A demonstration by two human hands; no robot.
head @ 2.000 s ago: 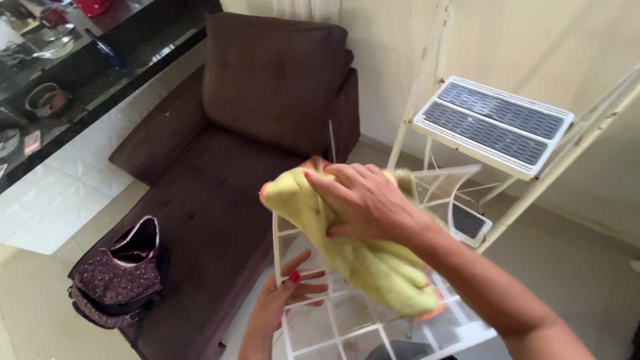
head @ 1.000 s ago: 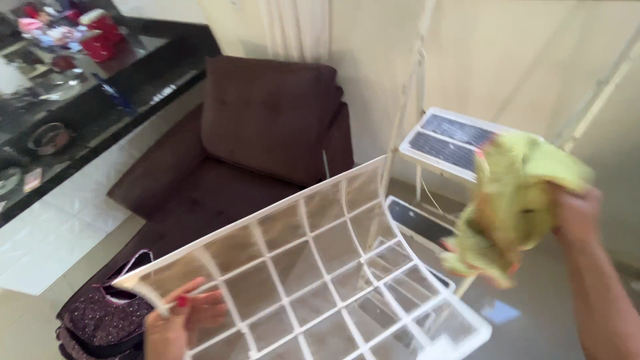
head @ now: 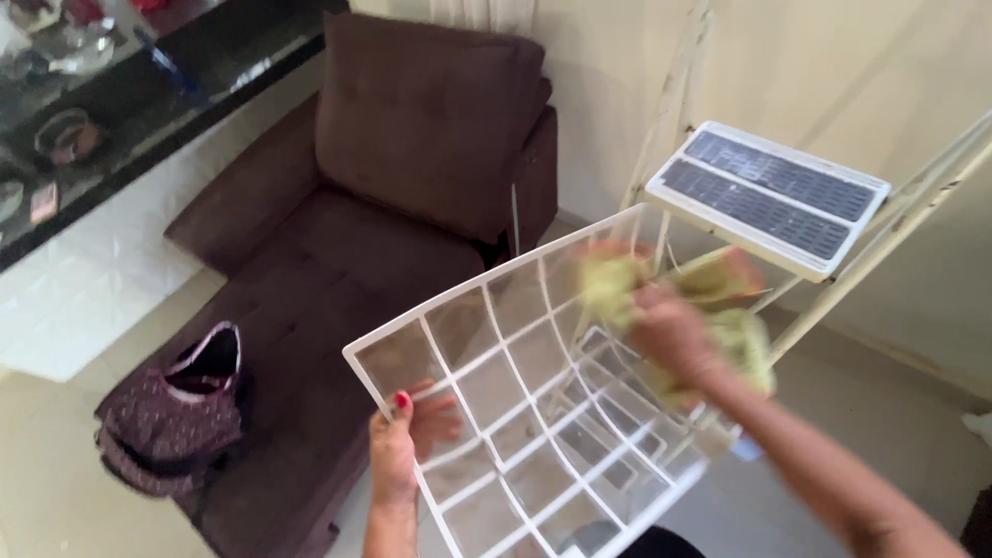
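Observation:
My left hand (head: 407, 438) grips the left edge of a white plastic mesh air filter (head: 535, 403), thumb in front and fingers seen through the mesh behind. The filter is a curved grid frame, held tilted in front of me. A yellow cloth (head: 728, 333) with orange edging is bunched in my right hand (head: 674, 333), at the filter's upper right side. Both hand and cloth are blurred, and whether the cloth presses on the mesh cannot be told.
A metal stepladder with a white-framed step (head: 767, 194) stands behind at the right. A dark brown sofa (head: 372, 248) fills the middle left, with a speckled bag (head: 174, 418) on it. A black stone counter (head: 178, 77) holding small items runs along the upper left.
Two seconds ago the cloth lay across the filter under my right hand. It swung out to the right, off the filter, and has since come back left to the filter's right side.

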